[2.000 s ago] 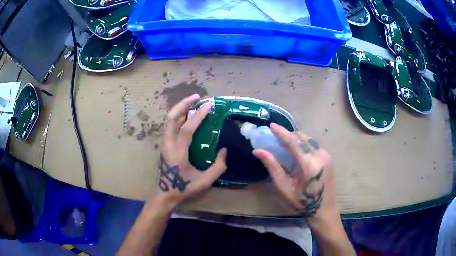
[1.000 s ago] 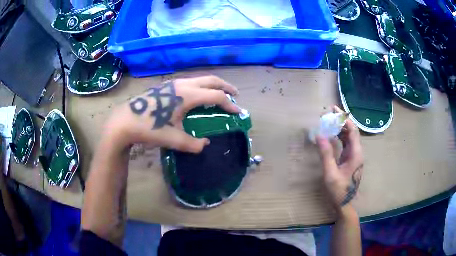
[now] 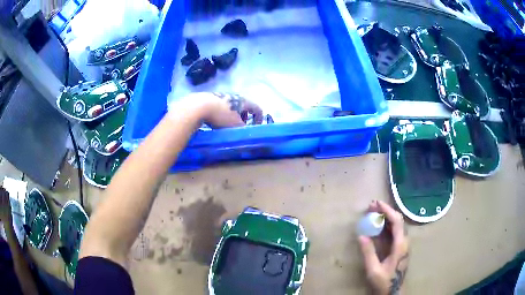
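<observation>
My left hand (image 3: 230, 110) reaches into the blue parts tub (image 3: 253, 141), just behind its near wall. Its fingertips are partly hidden, and I cannot tell whether they grip anything. My right hand (image 3: 387, 248) holds the small white glue bottle (image 3: 372, 224), tip up, right of centre above the bench. A green car body shell (image 3: 267, 227) lies near the front edge, cut off by the picture's bottom, touched by neither hand. Its dark recess shows a thin shiny curved outline at the right. Several black pieces (image 3: 201, 71) lie on the tub's white liner (image 3: 282, 63).
Green shells (image 3: 95, 102) are stacked at left, with more shells (image 3: 73, 230) below them. Several shells (image 3: 423, 173) stand at right. A dark heap (image 3: 509, 80) is at far right. A dark stain (image 3: 201, 222) marks the cardboard (image 3: 339, 190). Another person's hand (image 3: 6, 207) shows at far left.
My left hand has let go of the shell and moved into the tub. The shell sits lower in the picture. The bottle stays in my right hand. The view now shows more of the tub's inside.
</observation>
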